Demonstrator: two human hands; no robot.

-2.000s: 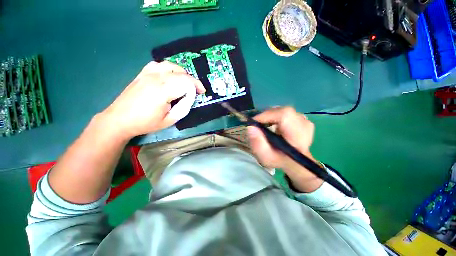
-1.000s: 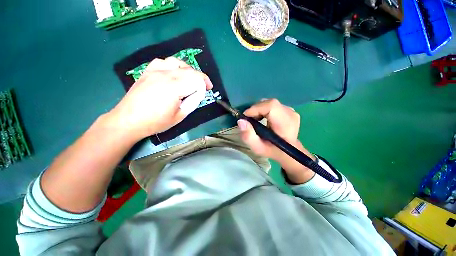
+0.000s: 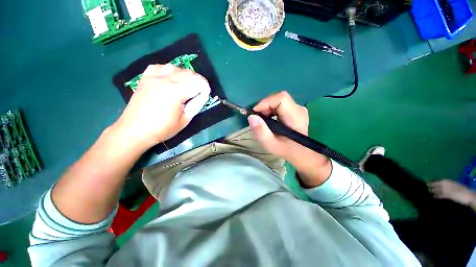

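A green PCB panel (image 3: 185, 61) lies on the black work pad (image 3: 209, 70), mostly hidden under my left hand. My left hand (image 3: 166, 99) is over the panel with its fingers bent down and a white covering at the thumb. Whether it holds solder wire cannot be seen. My right hand (image 3: 282, 125) holds the black soldering iron (image 3: 298, 136) like a pen. The iron's thin metal tip is at the panel's lower right corner, beside my left fingers; contact cannot be told.
A tip-cleaning pot (image 3: 256, 21), tweezers (image 3: 314, 44) and a black soldering station (image 3: 383, 11) stand at the back right, with a blue bin (image 3: 441, 21) beyond. Stacked panels are at the far side (image 3: 130, 22) and left (image 3: 18, 148). A person's arm (image 3: 454, 192) and leg show at right.
The view has shifted, and the panel and pad appear further left. My left hand now covers more of the panel, and the iron's tip is closer to it. A person has come into view at right.
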